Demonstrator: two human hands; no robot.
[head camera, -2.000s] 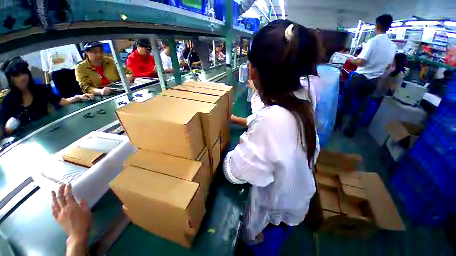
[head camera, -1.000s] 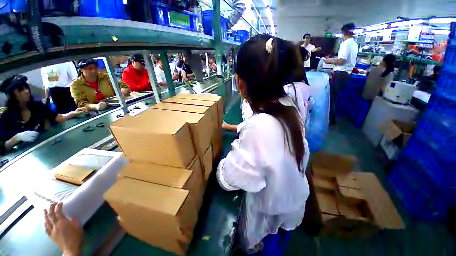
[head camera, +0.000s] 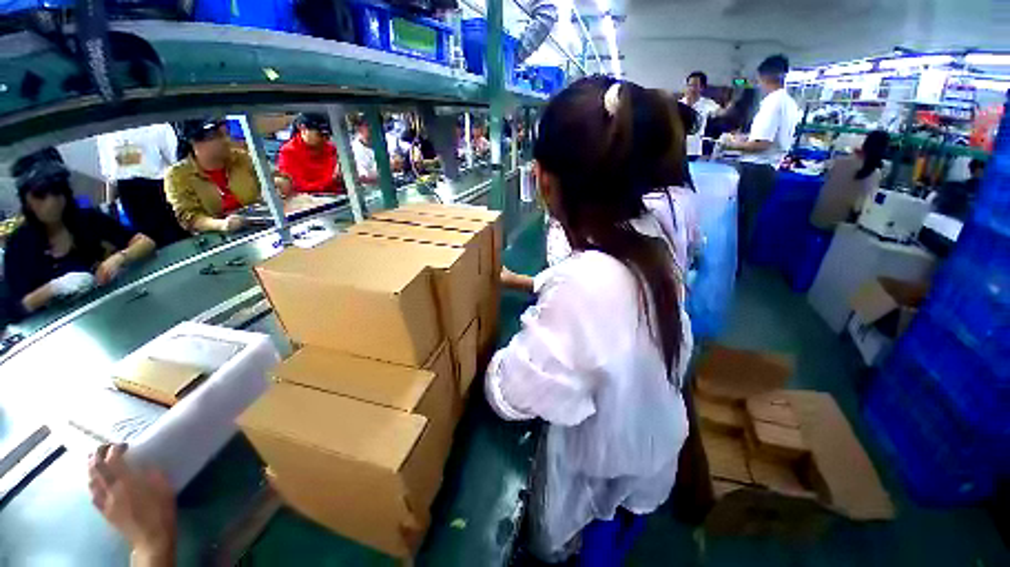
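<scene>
A white foam block (head camera: 216, 426) lies on the green conveyor belt (head camera: 55, 515) at the lower left. A small tan-brown box (head camera: 158, 380) lies flat on top of it, beside a pale recessed surface. My left hand (head camera: 133, 504) is bare, at the near end of the block. Its fingertips are at the block's edge, slightly bent, and do not close around it; whether they press on it is unclear. My right hand is not in view.
Brown cartons (head camera: 343, 294) stand in a stepped stack right of the foam block. A person in a white shirt (head camera: 598, 388) stands beside them. An open carton (head camera: 775, 443) is on the floor. An overhead shelf (head camera: 332, 72) spans the line; seated workers are opposite.
My left hand has moved slightly left, and its spread fingers are now more bent at the foam block's near end. The view has shifted; the carton stack looks unchanged.
</scene>
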